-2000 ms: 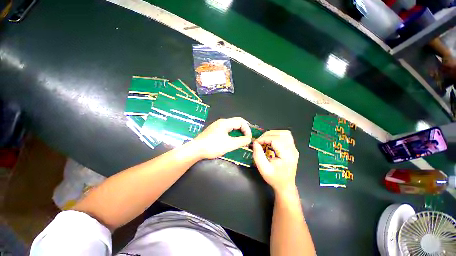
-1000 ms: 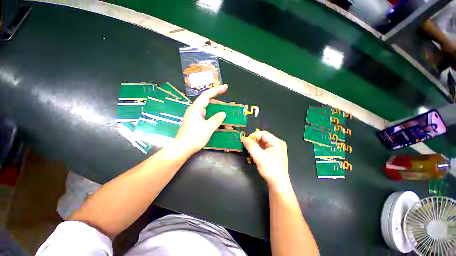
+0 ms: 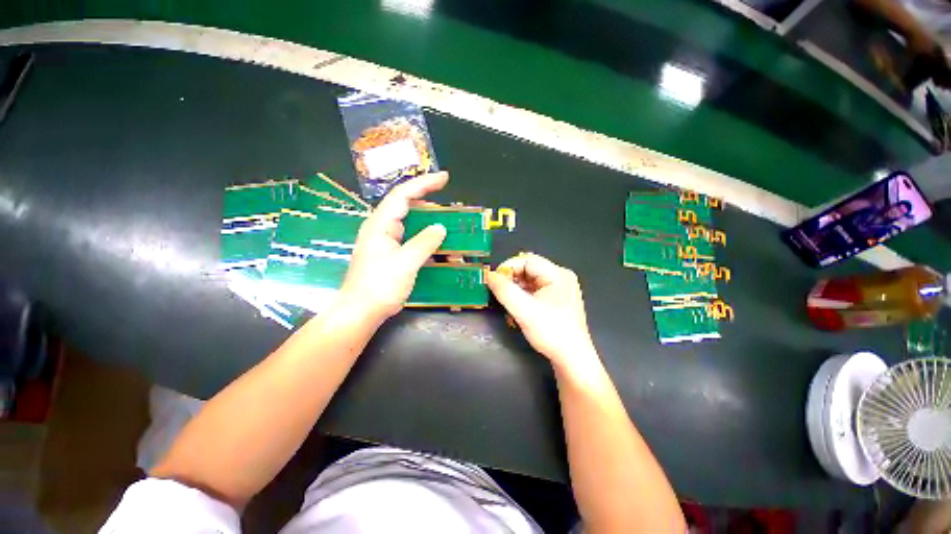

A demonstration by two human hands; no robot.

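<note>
A green circuit board panel (image 3: 450, 286) of two sections lies on the dark bench in front of me. My left hand (image 3: 388, 250) holds its left part, thumb on top and index finger stretched past its far edge. An orange flex circuit (image 3: 503, 219) sticks out from the right edge of the far section. My right hand (image 3: 537, 297) pinches a small orange piece at the near section's right edge; the fingers partly hide it. Bare boards (image 3: 313, 238) lie overlapping left of my left hand. Fitted boards (image 3: 652, 250) with orange hooks along their right edge lie at the right.
A zip bag of flex circuits (image 3: 388, 144) lies beyond my left hand, near the pale belt rail (image 3: 501, 117). At far right are a lit smartphone (image 3: 860, 219), a red-orange bottle (image 3: 871, 299) and a white fan (image 3: 923, 426). Another person's arm (image 3: 902, 23) shows top right.
Two seconds ago both hands met over the board; now my left hand holds its left part and my right is at its right edge. An orange piece now shows on the far section. The view has shifted.
</note>
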